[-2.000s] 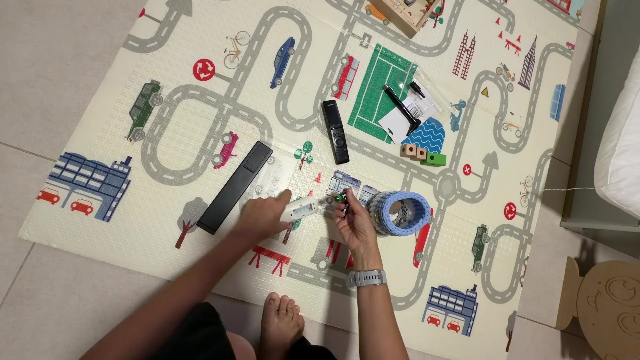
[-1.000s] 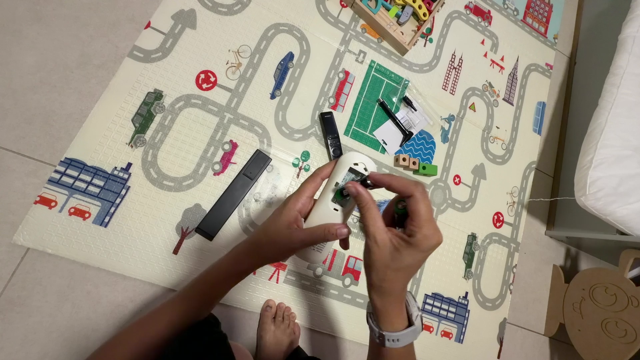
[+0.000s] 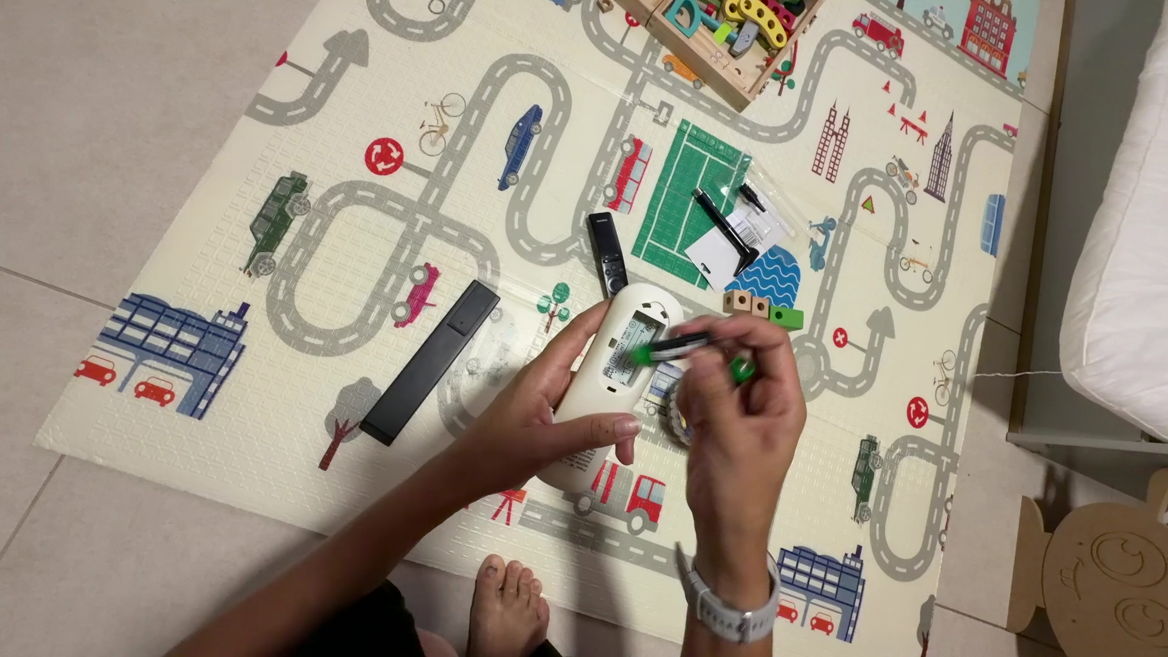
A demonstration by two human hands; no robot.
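My left hand is closed around a white remote control whose battery compartment is uncovered. Just right of it, my right hand holds a black-and-green battery between thumb and fingers, its green end over the compartment. The green end of another battery shows among the right fingers. A black slim remote lies on the mat beyond the white one. To the left rests a long black remote-like case. A blue ring-shaped object is mostly hidden behind my right hand.
A printed foam play mat covers the floor. Right of centre lie a black pen-like tool, white paper and wooden blocks. A wooden box of toys stands at the top, and a bare foot is below.
Both hands have come up off the mat with the white remote, its compartment now facing me. Since a second ago, my right hand has drawn back slightly from the compartment, with a battery in its fingers.
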